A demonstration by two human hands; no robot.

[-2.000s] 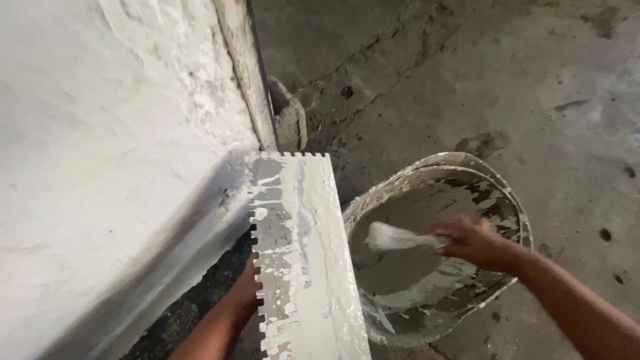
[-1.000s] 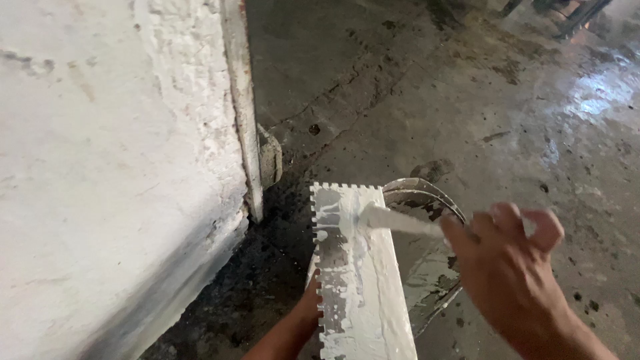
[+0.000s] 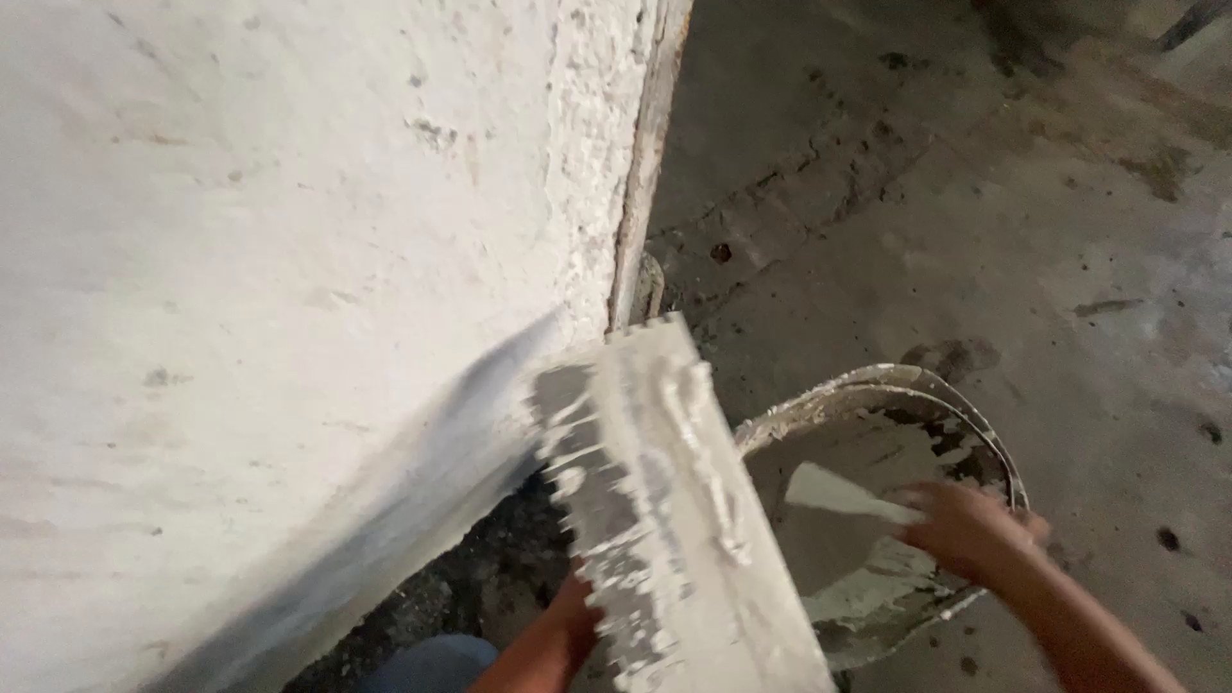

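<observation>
A notched trowel (image 3: 664, 520), its blade smeared with pale wet plaster, spans the lower middle of the head view. My left hand (image 3: 580, 602) grips it from beneath; most of that hand is hidden by the blade. My right hand (image 3: 972, 534) is closed around the handle of a putty knife (image 3: 837, 493), whose blade is coated with the same paste. Both hand and knife are over a round bucket (image 3: 1006, 457) with a crusted rim and pale mix (image 3: 866, 452) inside. The trowel partly covers the bucket's left side.
On the left rises a white plastered wall (image 3: 318, 241) with a rough, chipped edge (image 3: 650, 154). Stained concrete floor (image 3: 1088, 318) lies right and behind the bucket. Dark rubble (image 3: 433, 597) lines the wall's foot, near a blue-grey rounded thing (image 3: 433, 664).
A second ago the putty knife touched the trowel's face; my right hand has since moved with it back over the bucket. A thick ridge of paste now shows on the trowel.
</observation>
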